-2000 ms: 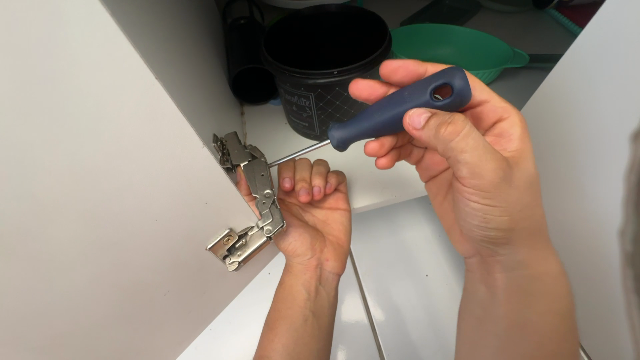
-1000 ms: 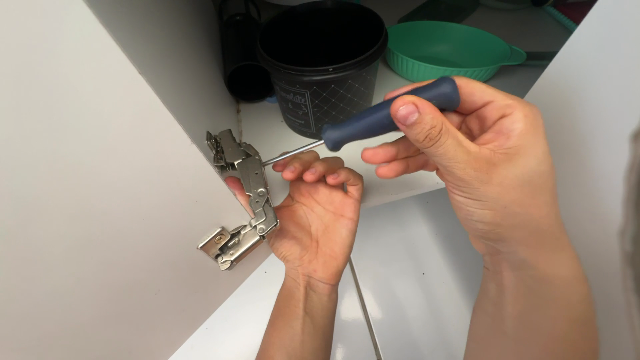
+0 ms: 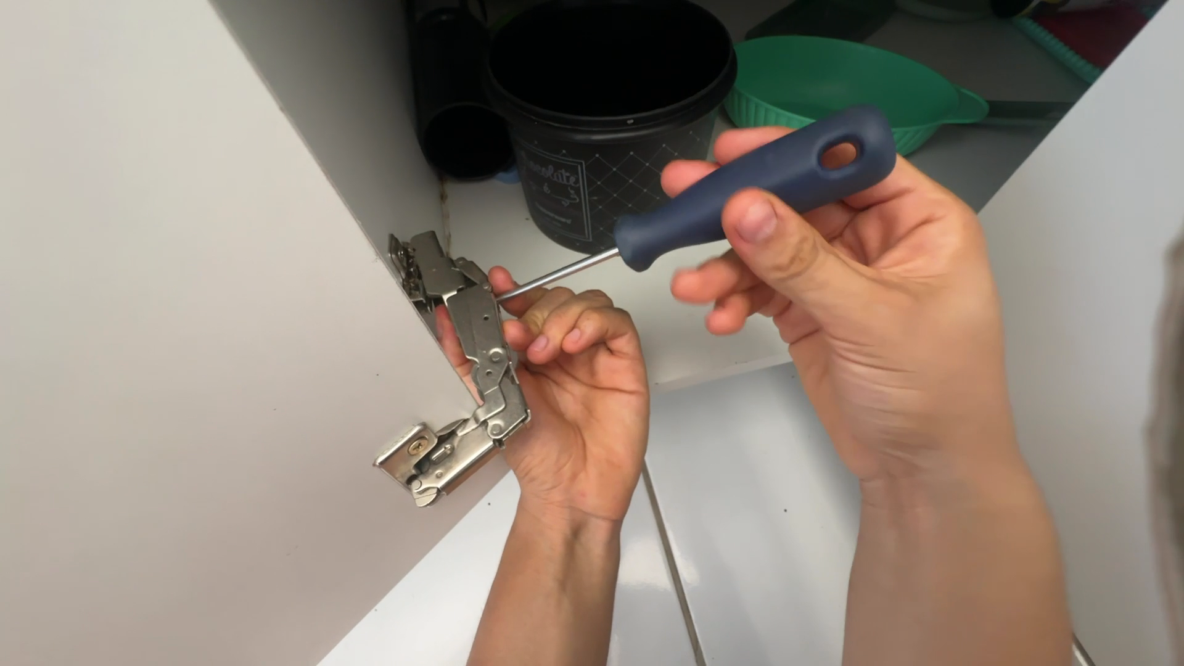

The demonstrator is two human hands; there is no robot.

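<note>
My right hand [image 3: 869, 287] holds a screwdriver by its dark blue handle [image 3: 758, 185], thumb on the near side and fingers behind. Its thin steel shaft [image 3: 560, 274] slants down left to the side of a metal concealed cabinet hinge [image 3: 474, 324]; the tip is hidden there. The hinge stands unfolded at the edge of a white cabinet panel [image 3: 231, 370], its cup end [image 3: 407, 451] hanging lower left. My left hand [image 3: 583, 398] is behind and beside the hinge, palm up, fingers curled near the shaft, with a fingertip showing on the hinge's far side. How firmly it grips the hinge is unclear.
Inside the cabinet stand a black plastic bucket [image 3: 610, 166], a dark cylindrical container [image 3: 462, 120] and a green plastic bowl [image 3: 832, 83]. Another white panel [image 3: 1091, 277] rises at the right. White floor tiles [image 3: 758, 499] lie below the cabinet's edge.
My right fingers have shifted around the screwdriver handle, and its end with the hole faces the camera again. The shaft stays at the hinge. My left hand remains beside the hinge.
</note>
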